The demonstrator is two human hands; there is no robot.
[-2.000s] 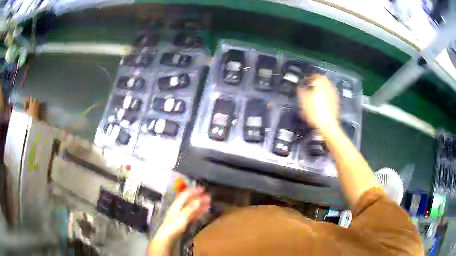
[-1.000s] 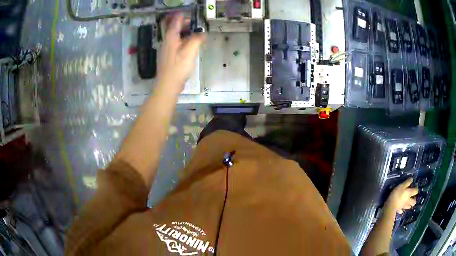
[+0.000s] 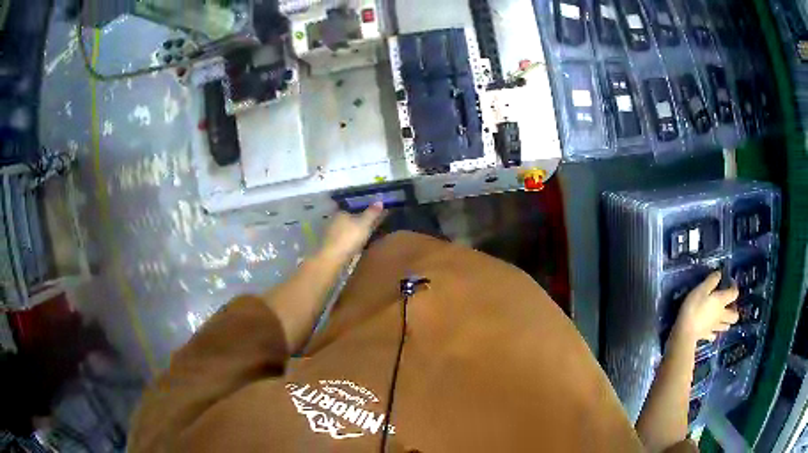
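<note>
My left hand is at the front edge of the white machine, its fingertips at the small blue-lit control screen. I see nothing held in it. My right hand is over the top tray of a stack of clear blister trays, fingers bent down among black device housings. Whether it grips one is hidden. A black fixture lies on the machine bed, with a smaller dark fixture further left.
More clear trays of black housings lie beyond the stack. A red emergency stop is at the machine's front right corner. A black cord hangs down my brown shirt. The grey floor is at the left.
My left hand has come back from the machine's left fixture to the screen at its front edge. My right hand stays over the tray stack. The view has shifted slightly.
</note>
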